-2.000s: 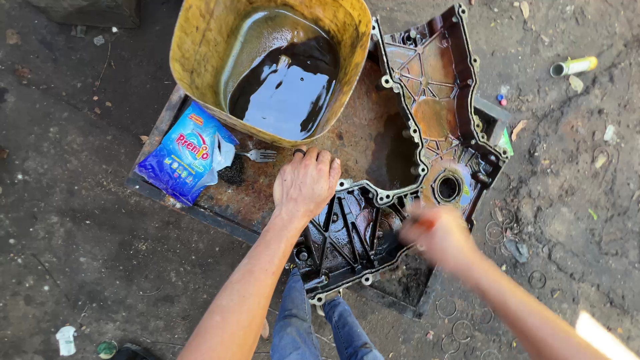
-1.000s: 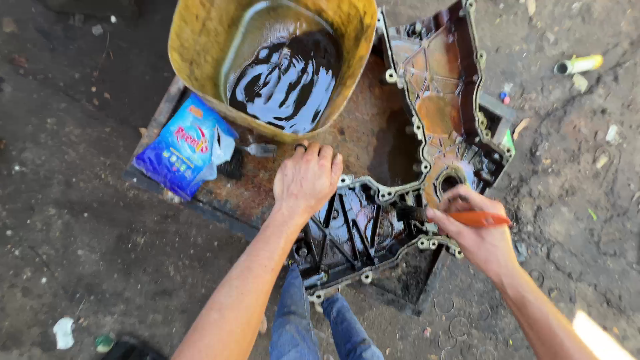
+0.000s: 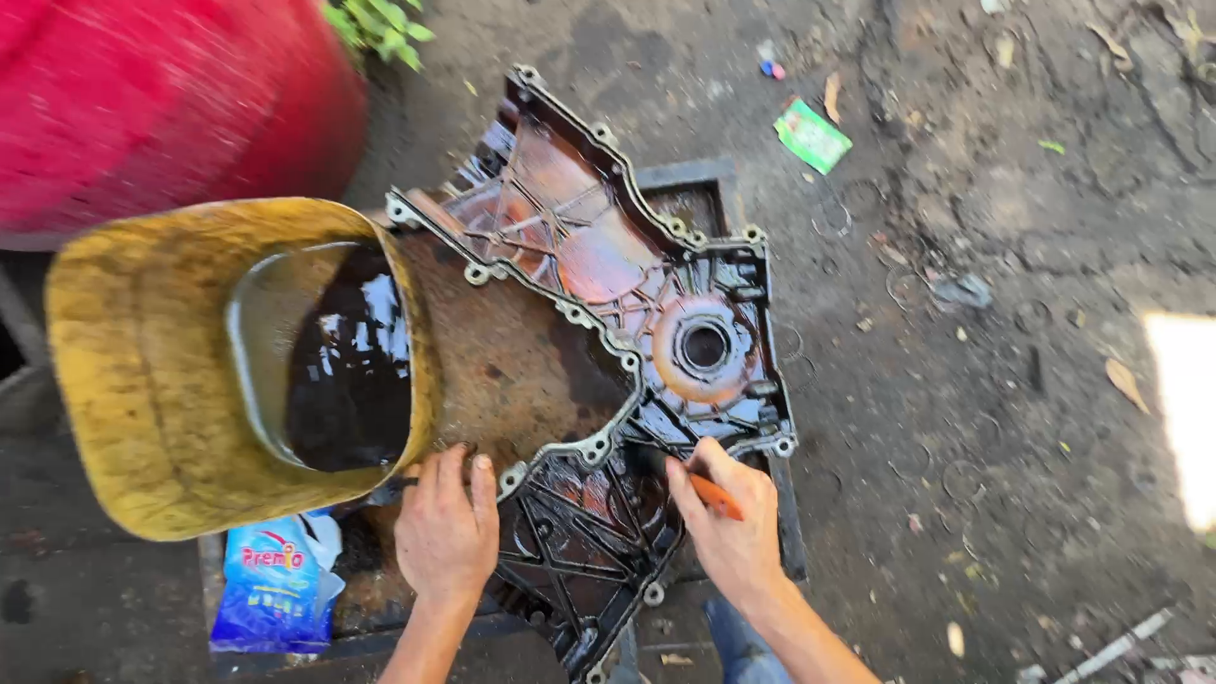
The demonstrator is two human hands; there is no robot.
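Note:
My right hand (image 3: 731,513) grips a brush by its orange handle (image 3: 714,497); the brush head, mostly hidden, is down in the ribbed inside of a metal engine timing cover (image 3: 589,256). The cover lies on a rusty metal-topped stand, wet and dark with oily grime on its lower ribs. Near its upper right is a round hole with a raised ring. My left hand (image 3: 446,527) rests palm down, fingers together, beside the cover's inner edge and close to a yellow plastic container (image 3: 142,380) with dark liquid in it. Whether it touches anything but the stand I cannot tell.
An opened blue detergent packet (image 3: 275,589) lies at the stand's (image 3: 494,370) lower left corner. A large red drum-like object (image 3: 171,114) stands at the upper left. On the dirty ground are a green wrapper (image 3: 812,136), thin rings and leaves.
The view has turned and shifted clearly, bringing the red object into sight. My right hand still holds the brush over the cover's ribs. My left hand stays between cover and container.

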